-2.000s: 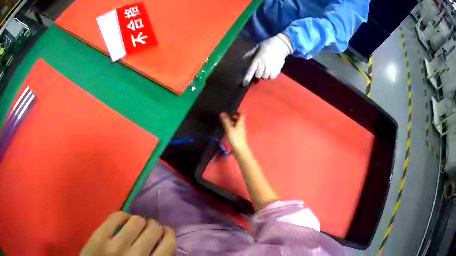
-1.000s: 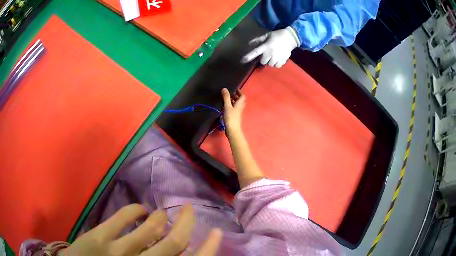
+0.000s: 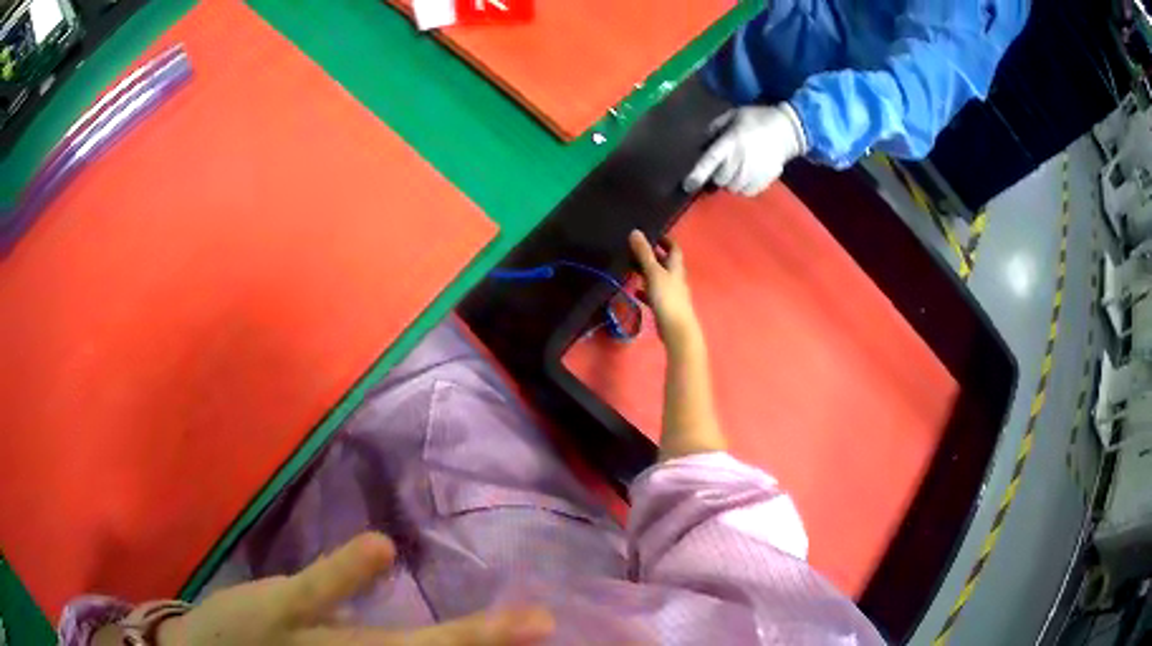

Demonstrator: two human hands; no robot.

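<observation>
A large black tote point(image 3: 950, 473) with a red lining point(image 3: 809, 366) stands to the right of the bench. My bare right hand point(image 3: 663, 275) is at its left rim, thumb toward the outer side and fingers curled at the rim, partly hidden. My left hand point(image 3: 366, 599), with a band at the wrist, is at the bottom edge, partly cut off. It is open and empty over my lap, fingers apart. A thin blue cord point(image 3: 584, 270) runs from the bench side to the rim beside my right wrist.
Another person's white-gloved hand point(image 3: 748, 149) rests at the tote's far left corner. A red mat point(image 3: 240, 303) lies on the green bench point(image 3: 417, 139) with a clear strip point(image 3: 108, 120) on it. A second red mat point(image 3: 588, 57) bears a red and white sign point(image 3: 493, 10). Yellow-black tape marks the floor.
The view has shifted, so bench and tote appear farther right. My left hand has gone from curled near the bench edge to spread open. My right hand stays at the tote's rim.
</observation>
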